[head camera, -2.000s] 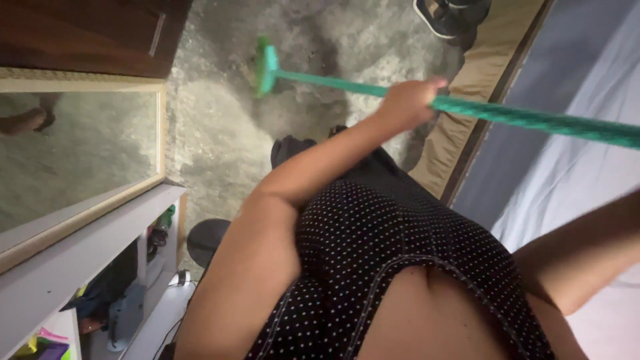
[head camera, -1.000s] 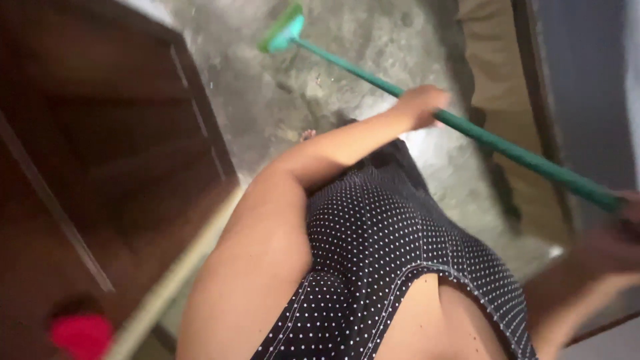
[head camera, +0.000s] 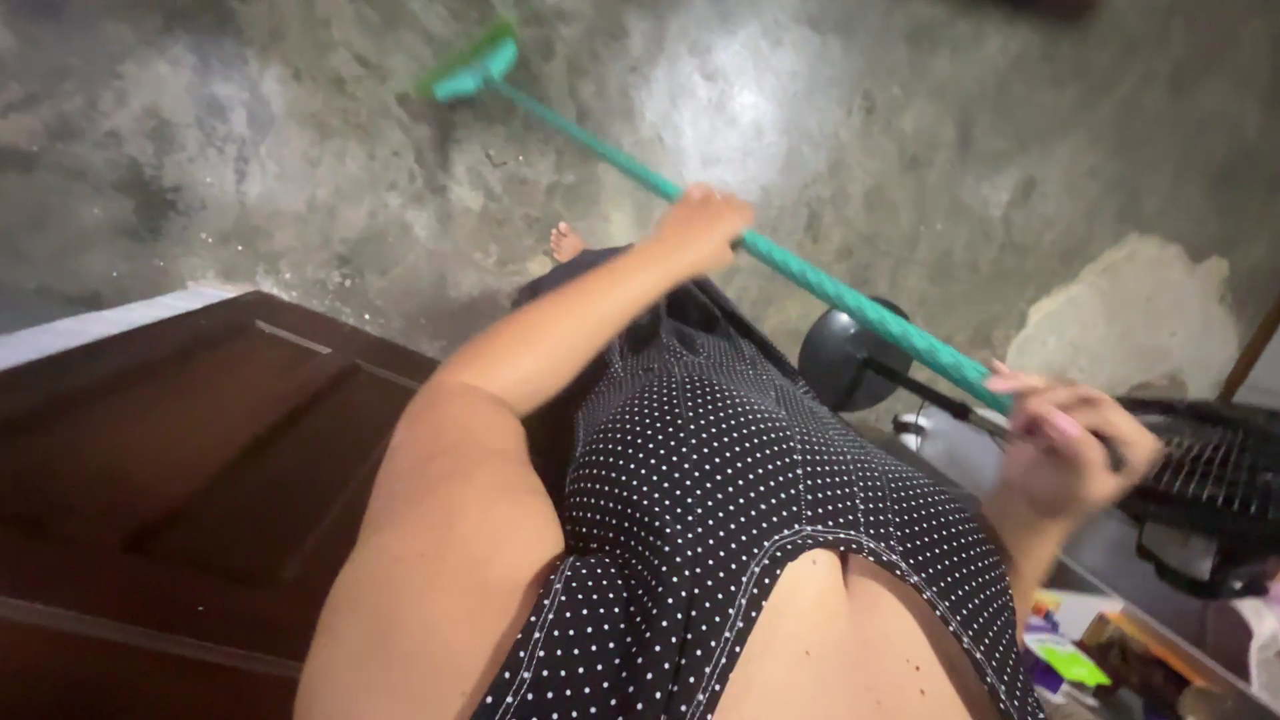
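Note:
A broom with a teal head and green bristles is at the upper left, over the grey concrete floor. Its long green handle slants down to the right across the front of my body. My left hand grips the handle around its middle. Near the handle's upper end, my right hand is closed around it, somewhat blurred. Small bits of debris lie on the floor below the broom head. Whether the bristles touch the floor cannot be told.
A dark brown wooden door stands at the lower left. To the right are a black round fan base and a black fan cage. Colourful packets sit on a shelf at the lower right. My bare foot shows beyond my dress.
The view has turned a lot; mirror and bed have left it, and the fan has come in. Both hands are now seen on the handle; two seconds ago only one was seen there.

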